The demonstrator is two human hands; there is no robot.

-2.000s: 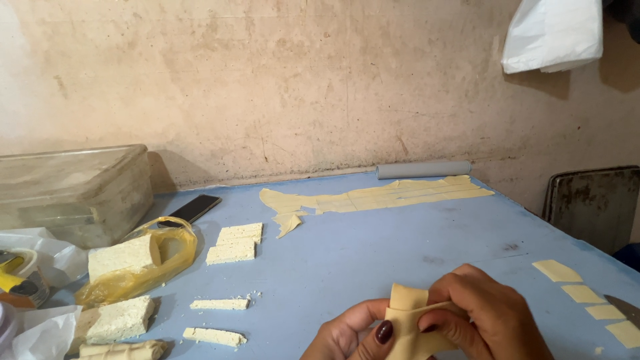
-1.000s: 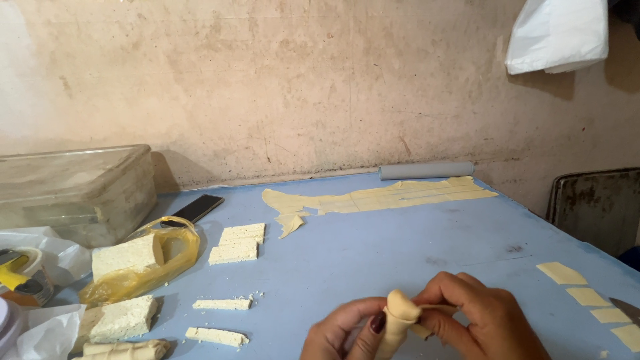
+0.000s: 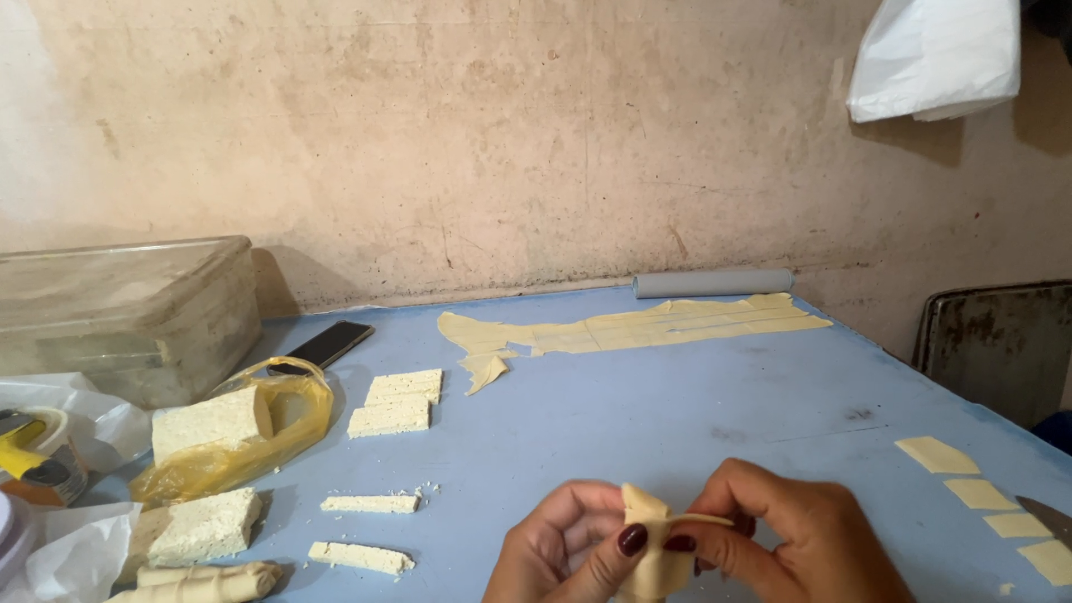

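Note:
Near the bottom centre, my left hand [image 3: 569, 544] grips a piece of pale dough [image 3: 649, 548] wrapped into a roll shape, its thumb pressed on the front. My right hand [image 3: 779, 536] pinches a thin flap of the same dough between thumb and fingers, off to the right side. Whether anything lies inside the dough is hidden. To the left of my hands lie two thin cheese sticks [image 3: 360, 556] with crumbs, and behind them cut cheese slabs [image 3: 389, 416]. Several small dough pieces [image 3: 936, 456] lie at the right beside a knife blade [image 3: 1047, 517].
A rolled dough sheet [image 3: 620, 332], cut in strips, lies at the back before a grey cylinder [image 3: 712, 284]. Left are a phone [image 3: 327, 345], a plastic box [image 3: 126, 318], a yellow bag [image 3: 293, 419] with a cheese block [image 3: 209, 423], another block [image 3: 201, 528] and wrapped dough rolls [image 3: 201, 581].
The dough in my hands has been turned and folded. A flap that stood up over my left fingers two seconds ago now gives way to one drawn out to the right by my right hand.

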